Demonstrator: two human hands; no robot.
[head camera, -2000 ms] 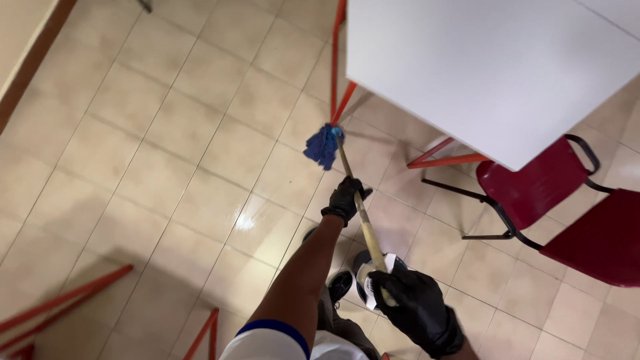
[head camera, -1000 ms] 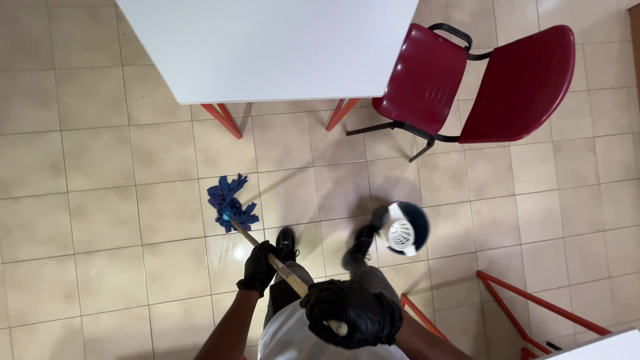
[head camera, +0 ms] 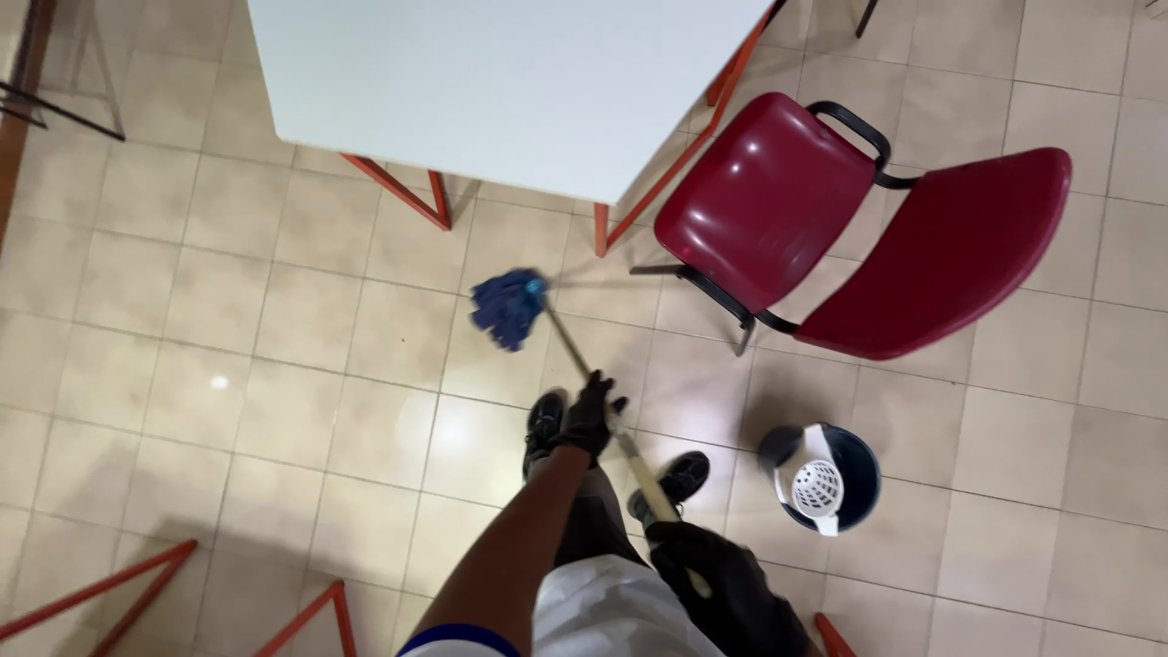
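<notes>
A mop with a blue strip head (head camera: 509, 307) touches the tiled floor, its long handle (head camera: 653, 490) slanting back toward my body. My left hand (head camera: 589, 415), in a black glove, is around the lower part of the handle, some fingers partly extended. Near the top end, my right hand (head camera: 716, 575), also black-gloved, is closed around the handle, whose tip pokes out past the fingers. To the right of my feet stands a dark bucket (head camera: 862, 479) with a white perforated wringer (head camera: 818, 488) on its rim.
Ahead is a white table (head camera: 511, 91) with red-orange metal legs (head camera: 602, 228). A dark red chair (head camera: 776, 196) with a black frame stands at its right. More red legs (head camera: 338, 602) show at the lower left, and another at bottom right. My black shoes (head camera: 684, 476) are below the mop head.
The view has turned and shifted. Since one second ago, the mop head has moved nearer the table's red legs. Both hands stay on the handle.
</notes>
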